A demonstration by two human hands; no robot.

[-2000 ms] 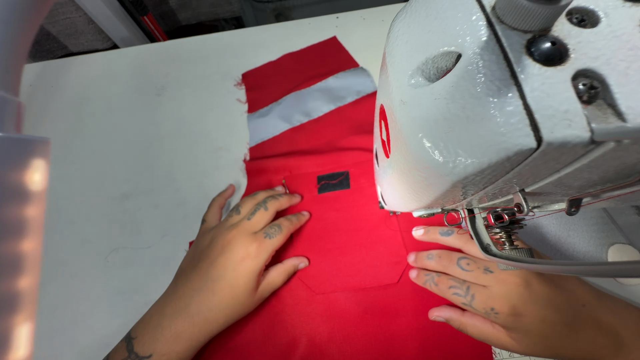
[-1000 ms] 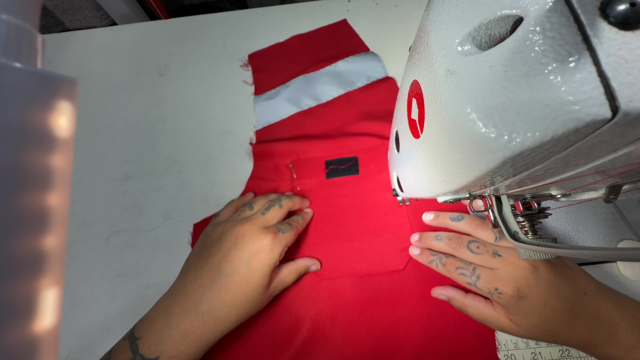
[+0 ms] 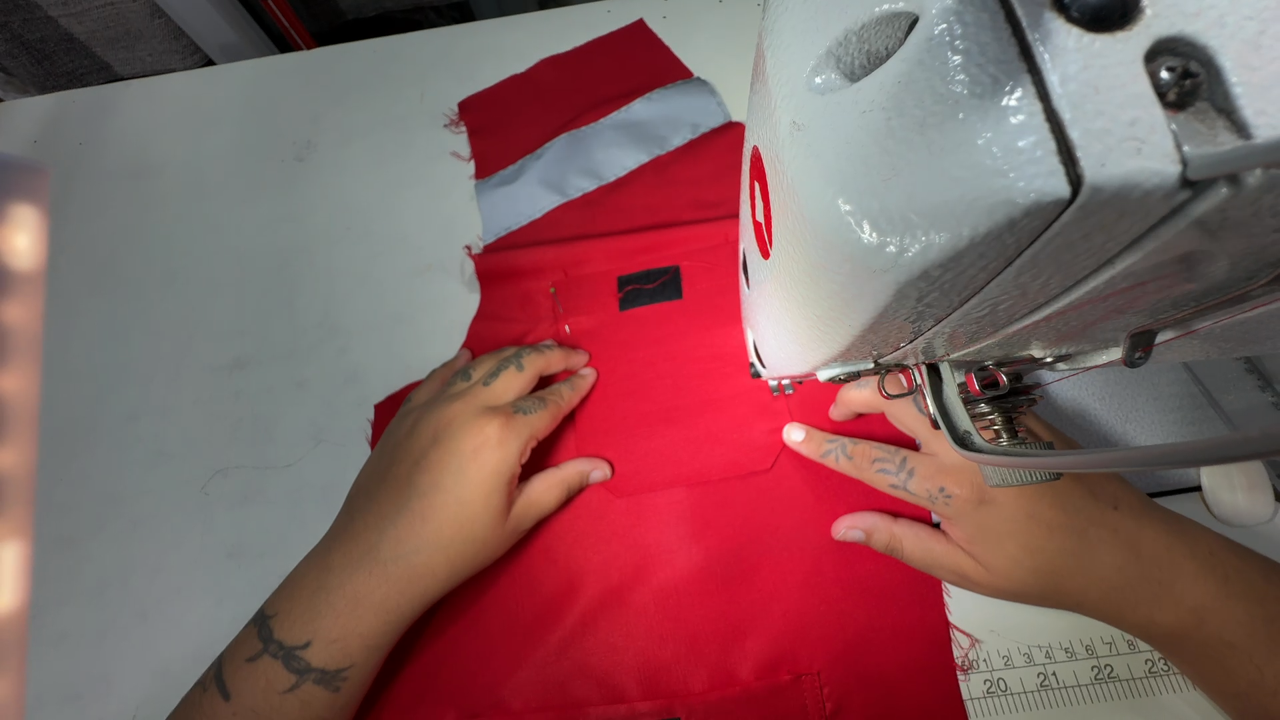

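Note:
A red fabric garment panel (image 3: 700,570) with a grey reflective strip (image 3: 600,160) lies flat under the head of a white sewing machine (image 3: 900,200). On it is a red patch pocket (image 3: 670,410) with a small black label (image 3: 649,287) near its top and a pin at its upper left. My left hand (image 3: 480,440) rests on the cloth at the pocket's left edge, fingers spread. My right hand (image 3: 920,480) lies on the cloth right of the pocket, its index fingertip at the pocket's right edge; the machine hides part of it. The presser foot (image 3: 780,387) is over the pocket's right edge.
A white table (image 3: 200,300) carries the work, with a loose thread at left. A printed ruler scale (image 3: 1070,670) shows at lower right. A lit lamp strip (image 3: 20,430) stands at the left edge. Grey fabric (image 3: 100,45) is beyond the table's far edge.
My right hand's fingers have spread, with the index fingertip now nearer the pocket's lower right corner. My left hand stays on the pocket's left side.

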